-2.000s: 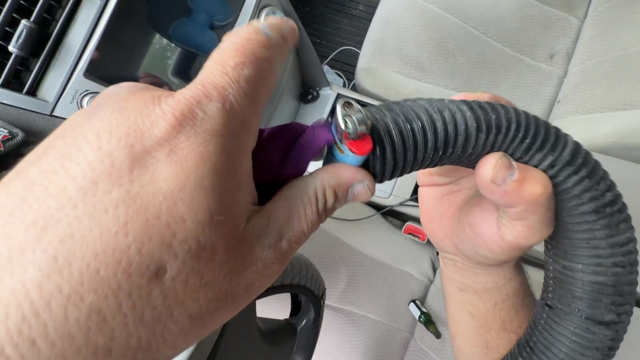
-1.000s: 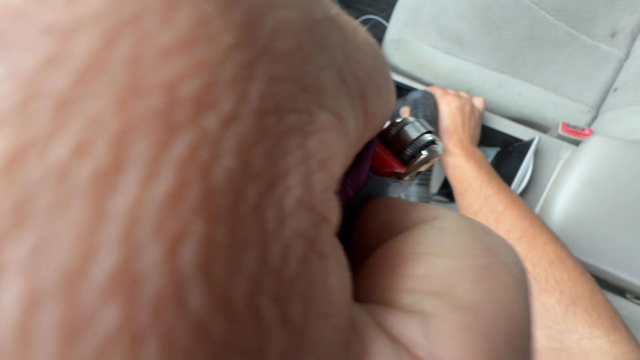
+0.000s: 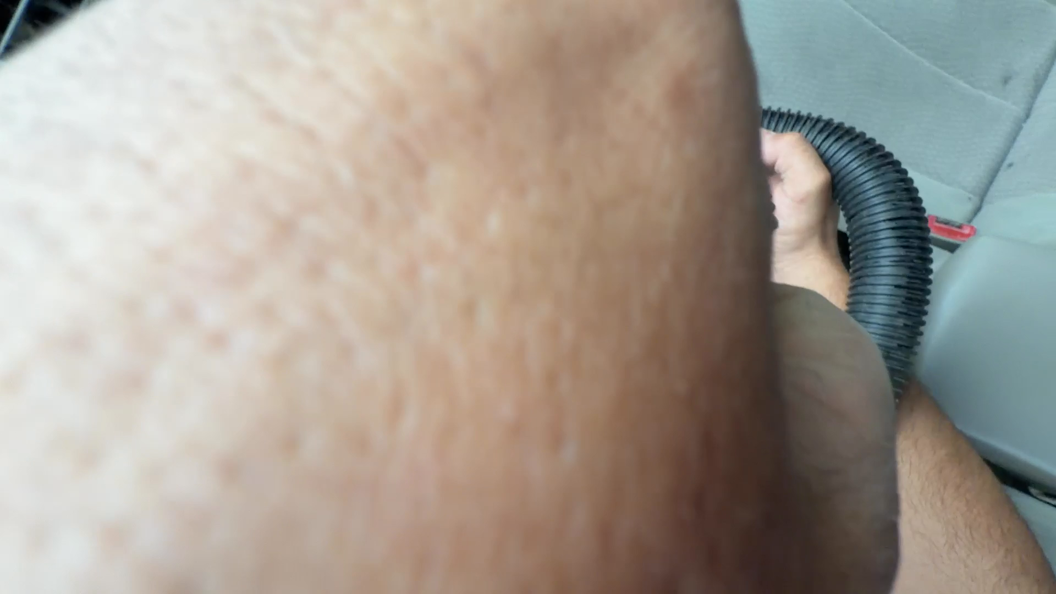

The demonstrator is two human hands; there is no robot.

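Observation:
My left hand point(image 3: 429, 313) looms very close to the camera, blurred, and covers most of the view. Its fingertips and anything between them are hidden. Past its right edge, my right hand point(image 3: 800, 190) is curled against the inner side of a black corrugated hose point(image 3: 887, 223), seemingly gripping it; part of the fingers is concealed. The hose emerges from behind my left hand, arches over to the right and runs down beside my right forearm point(image 3: 957, 487). Neither end of the hose shows.
A light grey fabric car seat point(image 3: 899, 58) fills the upper right. Below it are a red seat-belt buckle point(image 3: 951, 228) and a smooth grey padded surface point(image 3: 990, 330). A dark gap runs along the lower right edge.
My left hand has come much closer to the camera. It now hides the blue-and-red lighter, metal piece and purple material seen two seconds ago. The hose's bend shows again at the right.

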